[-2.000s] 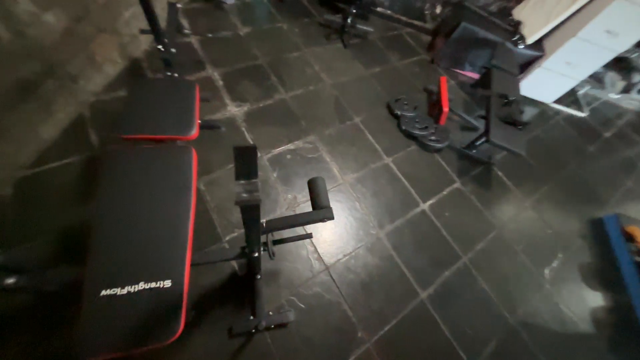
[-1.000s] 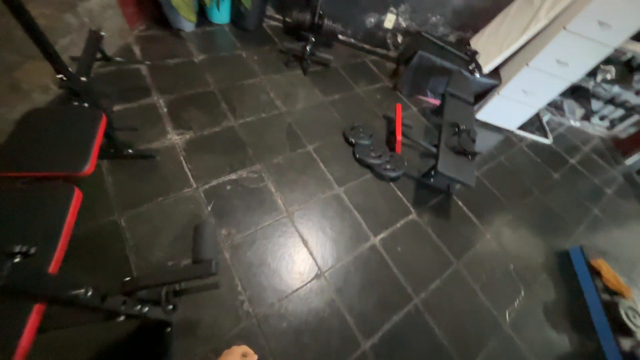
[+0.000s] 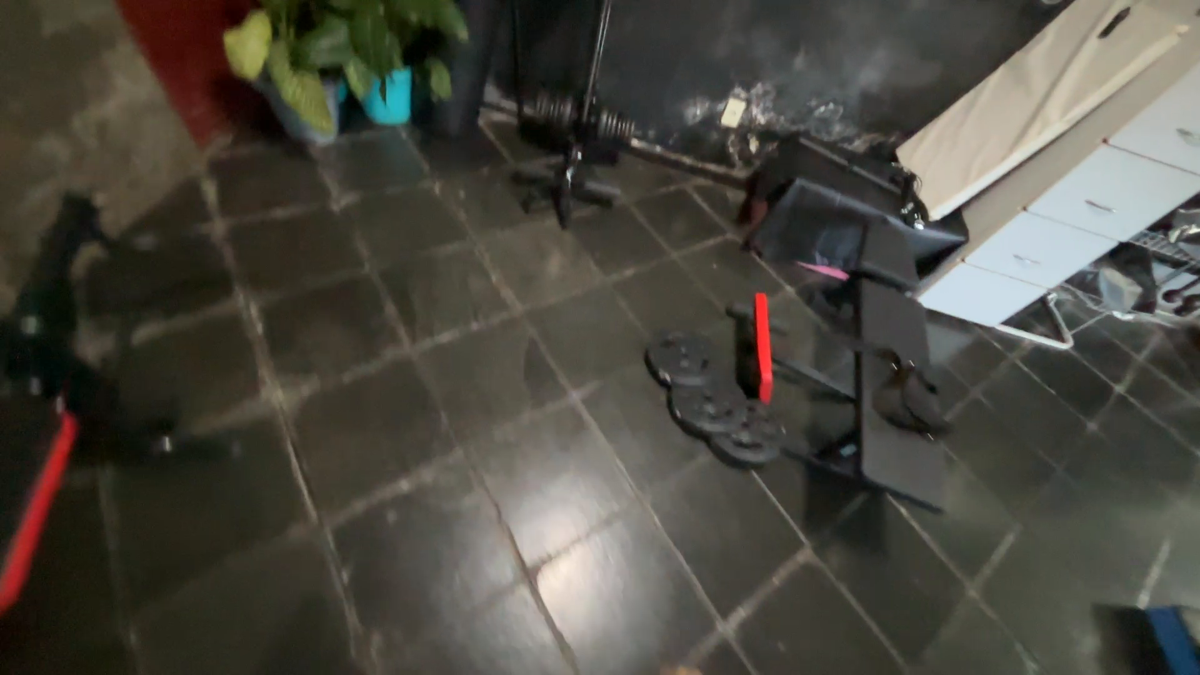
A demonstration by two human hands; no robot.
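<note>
Neither my left hand nor my right hand can be made out; a small skin-toned blur at the bottom edge is too little to identify. On the dark tiled floor lie several black weight plates [image 3: 712, 403], overlapping in a row. Just right of them stands a black bench frame [image 3: 905, 394] with a flat board and an upright red-edged pad [image 3: 764, 347]. At the left edge, part of a black weight bench with red trim [image 3: 42, 506] shows, blurred.
Potted plants [image 3: 328, 56] stand by the far wall at the upper left. A black stand with stacked plates [image 3: 567, 159] is behind. White drawers [image 3: 1087, 206] fill the upper right, near a black box [image 3: 825, 206]. A blue-edged object [image 3: 1172, 637] sits lower right.
The view has swung far to the right, so the padded bench has mostly left the frame at the left. The potted plants now show more fully.
</note>
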